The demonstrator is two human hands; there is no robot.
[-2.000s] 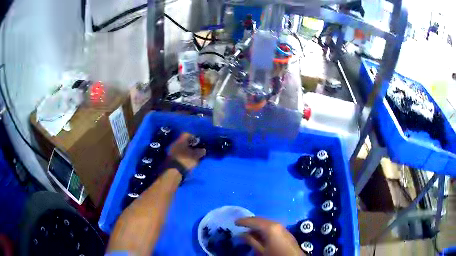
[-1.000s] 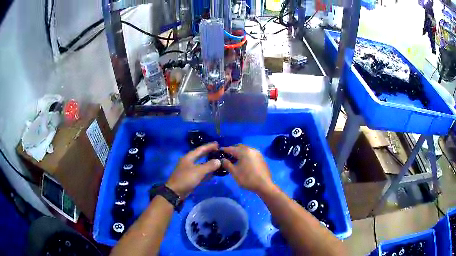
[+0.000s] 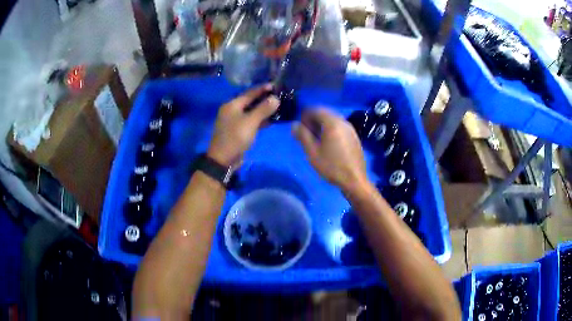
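My left hand point(image 3: 235, 128) is at the back of the blue tray point(image 3: 270, 274), its thumb and fingertips at a glossy black ball point(image 3: 286, 106) just below the nozzle area. Another dark shape shows behind these fingers, partly hidden. My right hand point(image 3: 332, 144) is blurred, right of the ball and apart from it, with fingers curled; whether it holds a small piece cannot be seen. The round translucent white tub point(image 3: 301, 216) with small black pieces stands at the tray's front. Black 8-balls line the left side point(image 3: 132, 234) and right side point(image 3: 397, 178) of the tray.
The metal machine point(image 3: 320, 66) stands over the tray's back edge. A brown carton point(image 3: 69, 141) is at left, a dark tub of balls point(image 3: 69, 276) at lower left. A blue parts bin point(image 3: 514, 103) is at right, with blue crates of balls point(image 3: 502, 298) at lower right.
The view has tilted down, so the tray sits higher in the picture. My right hand has come away from the ball towards the right; my left hand stays at it.
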